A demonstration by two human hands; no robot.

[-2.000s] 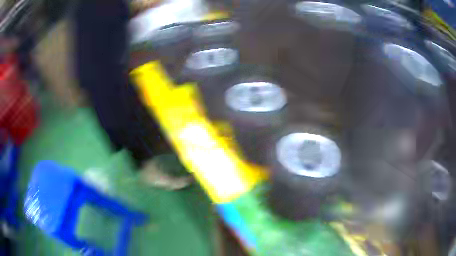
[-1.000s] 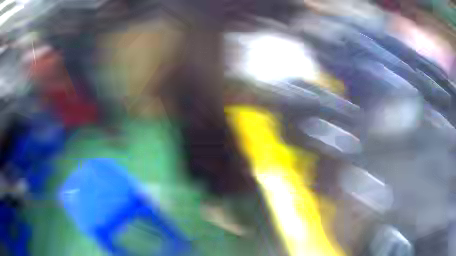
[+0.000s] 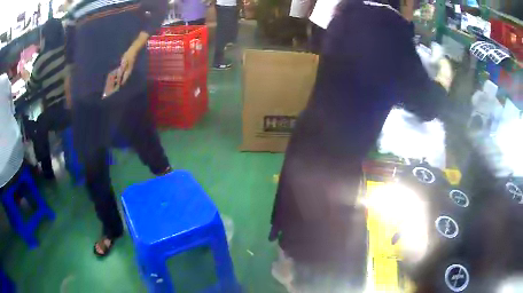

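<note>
Several black speakers stand upright at the lower right, seen by their round end caps with white rings, one of them a black speaker (image 3: 457, 278) at the bottom edge. A yellow printed sheet (image 3: 381, 229) lies along the bench edge beside them, partly washed out by glare. A dark blur covers the far lower right, and I cannot tell what it is. Neither of my hands can be made out.
A blue stool (image 3: 172, 209) stands on the green floor (image 3: 246, 200). Stacked red crates (image 3: 178, 80) and a cardboard carton (image 3: 275, 97) are behind. A person in dark clothes (image 3: 344, 103) stands at the bench near a white plastic bag (image 3: 413, 134). Another person (image 3: 109, 68) holds a phone.
The view has swung left and up. The speakers have shifted to the right edge, and the stool, carton, crates and standing people now show clearly.
</note>
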